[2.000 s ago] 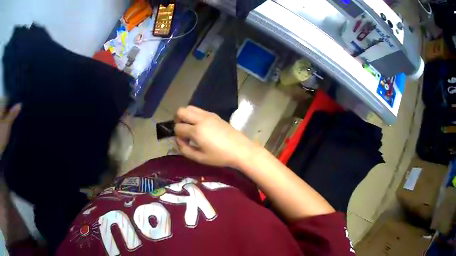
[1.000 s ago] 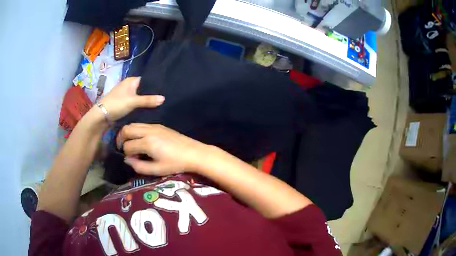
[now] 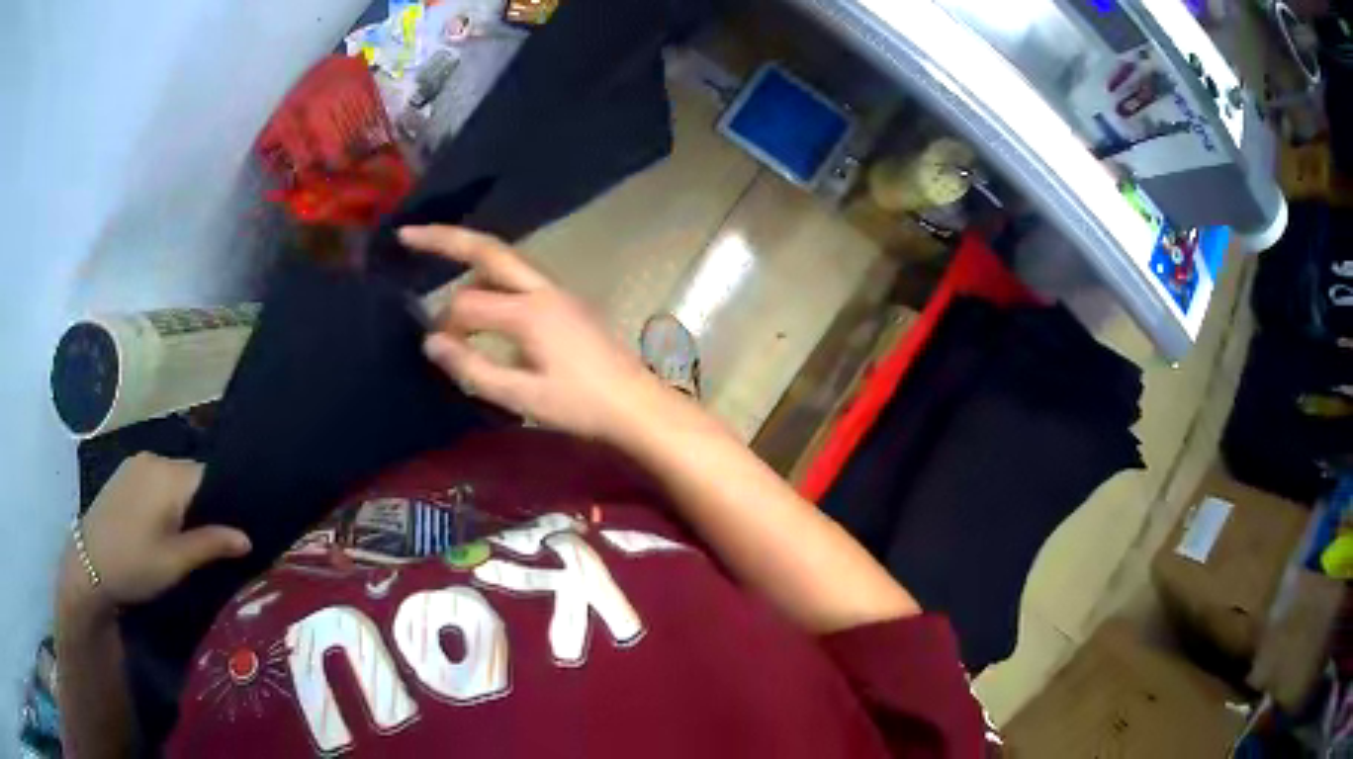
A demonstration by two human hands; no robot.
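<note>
A black cloth piece [image 3: 319, 393] lies across my lap at the left and runs up toward the upper middle. My left hand [image 3: 149, 534] is at the lower left on the cloth, with thumb and fingers around its edge. My right hand [image 3: 519, 326] is over the cloth's right side, fingers spread and slightly blurred; I cannot tell whether a fingertip touches the cloth. A thick bundle of black cut pieces [image 3: 1002, 445] lies on a red stool [image 3: 935, 349] to the right.
The white sewing table [image 3: 1024, 163] and machine head [image 3: 1187, 163] are at the upper right. A blue tray [image 3: 787, 125] and a round container [image 3: 923, 178] are below the table. A red bag [image 3: 330, 141] and a pale roll [image 3: 163, 363] are left. Cardboard boxes [image 3: 1135, 697] stand lower right.
The cloth has moved from across the middle and the bundle to my left side. My left hand has moved down and left. My right hand has risen slightly and its fingers have spread.
</note>
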